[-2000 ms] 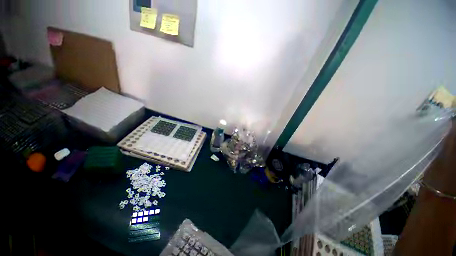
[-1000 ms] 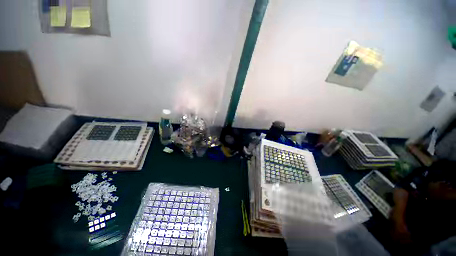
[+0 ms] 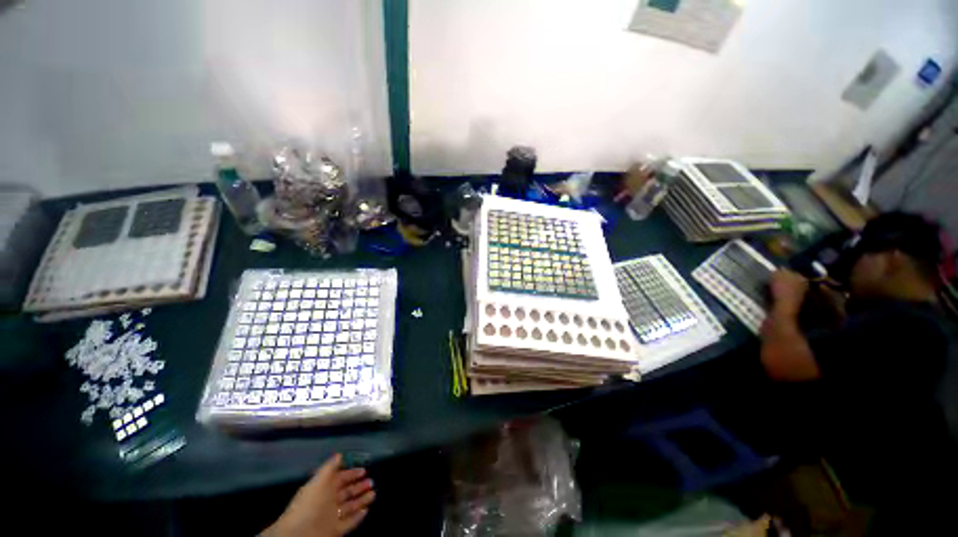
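Note:
A blister tray (image 3: 299, 341) with rows of small white squares lies on the dark green bench, left of centre, with shiny clear plastic around its edges. My left hand (image 3: 334, 498) shows below the bench's front edge, partly cut off by the bottom of the picture. Its fingers are loosely bent and nothing shows in them. It is below the tray and apart from it. A crumpled clear plastic bag (image 3: 513, 477) hangs or lies at the front edge, right of my hand. My right hand is not in view.
Loose white pieces (image 3: 116, 362) are heaped at the left beside a small green panel (image 3: 147, 441). Perforated carrier boards (image 3: 552, 325) are stacked right of centre, with yellow sticks (image 3: 457, 364) beside them. A bottle (image 3: 236, 194) stands at the back. Another person (image 3: 882, 346) is at the right.
The view has swung right and down. The tray now shows whole. The clear plastic has moved from the right, over the carrier stack, to the front edge. My left hand has come into view.

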